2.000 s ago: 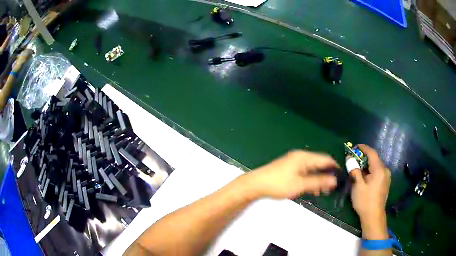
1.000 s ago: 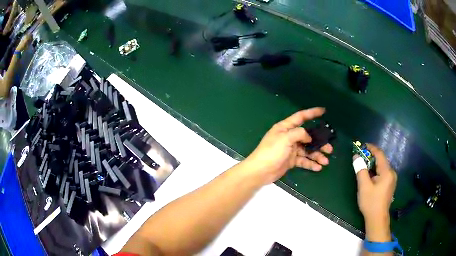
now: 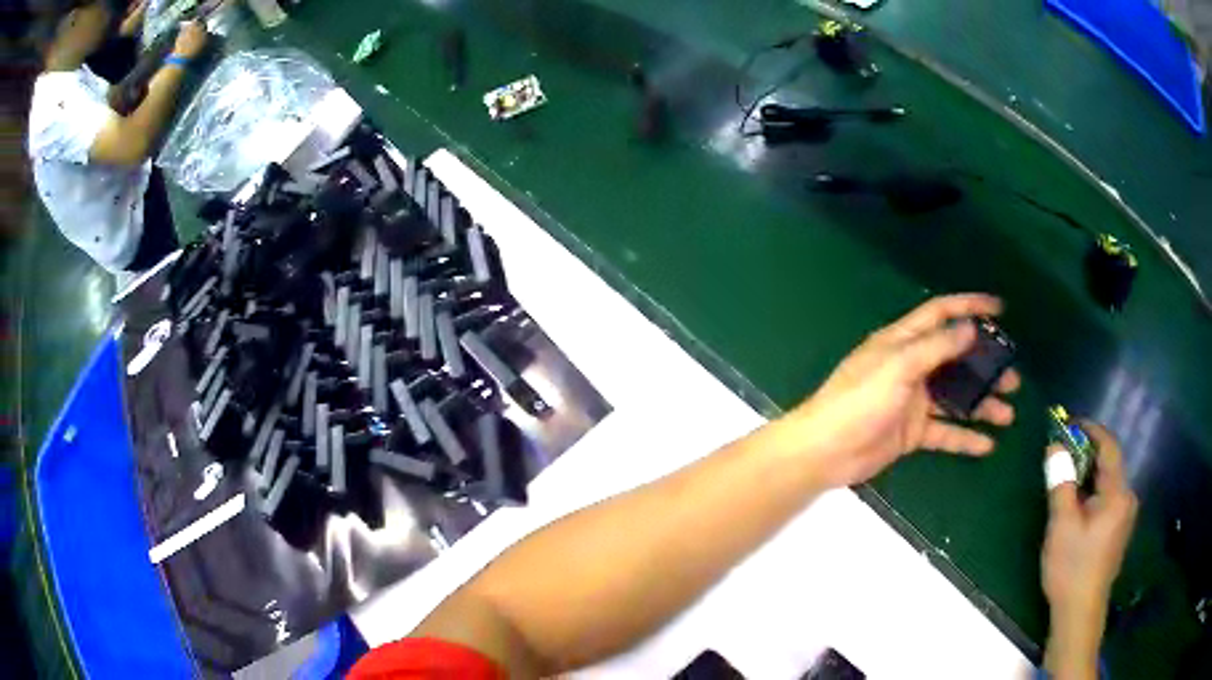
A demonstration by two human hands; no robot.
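My left hand (image 3: 888,399) holds a black adapter housing (image 3: 974,369) in its fingers above the green belt. My right hand (image 3: 1093,511), with white wrap on the thumb, holds a small circuit board (image 3: 1071,441) between thumb and fingers, to the right of the housing. The board shows yellow, blue and green. The housing and the board are apart. Two black housing pieces (image 3: 833,666) lie on the white sheet, cut off by the bottom edge.
A heap of black bar-like housing parts (image 3: 386,306) lies on a shiny tray (image 3: 379,545) at left, beside a blue bin (image 3: 100,531). The green belt (image 3: 691,239) carries black cords (image 3: 811,122) and a circuit board (image 3: 514,97). A person (image 3: 100,160) is at upper left.
My left hand came away from the right hand and now holds the housing steady. My right hand still holds the board. The view has shifted left, so the scene sits further right.
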